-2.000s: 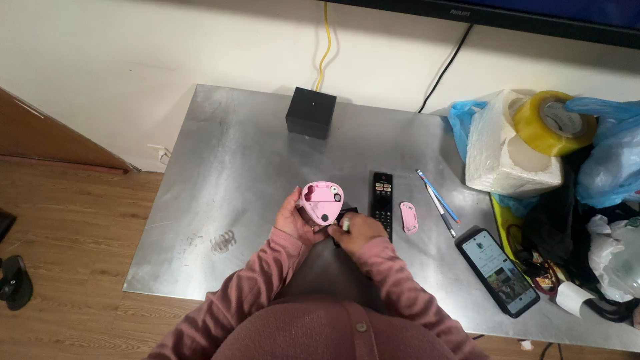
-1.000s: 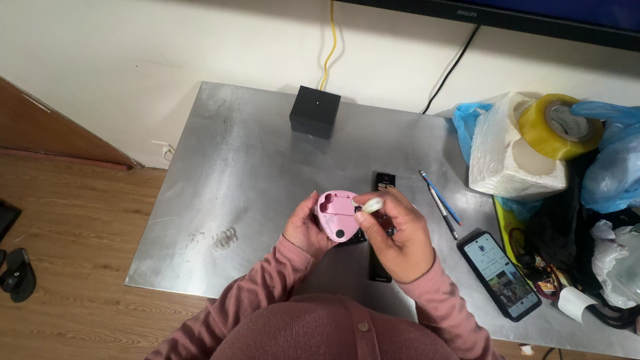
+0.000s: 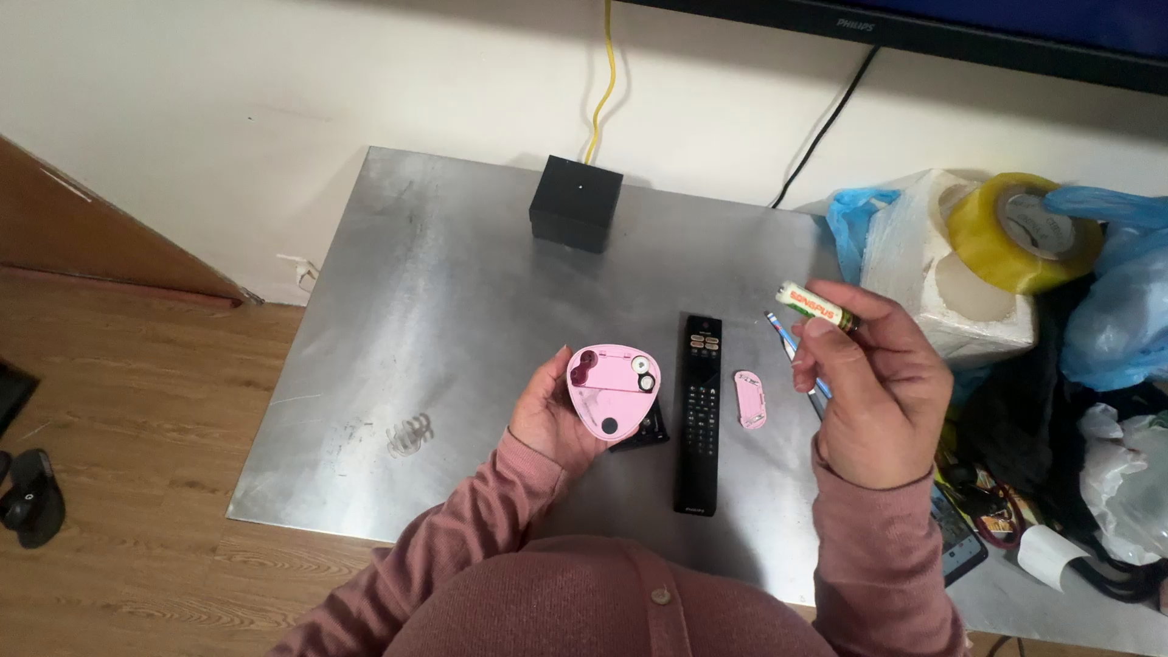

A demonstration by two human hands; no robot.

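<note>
My left hand (image 3: 557,411) holds a pink rounded plastic device (image 3: 613,401) with its battery compartment facing up; round battery ends show at the compartment's right side. Raised at the right, my right hand (image 3: 867,383) pinches a cylindrical battery (image 3: 815,307) between thumb and fingers. A black remote control (image 3: 699,411) lies on the metal table between the hands. Just right of it rests a small pink battery cover (image 3: 751,400). A black object (image 3: 650,431) lies partly hidden under the pink device.
On the metal table (image 3: 456,274) stands a black box (image 3: 576,203) by a yellow cable (image 3: 602,82). Pens (image 3: 787,339) lie partly behind my right hand. To the right are wrapped paper rolls (image 3: 940,255), yellow tape (image 3: 1022,233), plastic bags (image 3: 1122,310) and a phone (image 3: 958,538). A television (image 3: 912,36) hangs above.
My right hand has moved from beside the pink device to the right and up, holding the battery. The remote control and pink cover, partly or fully hidden one second ago, show again.
</note>
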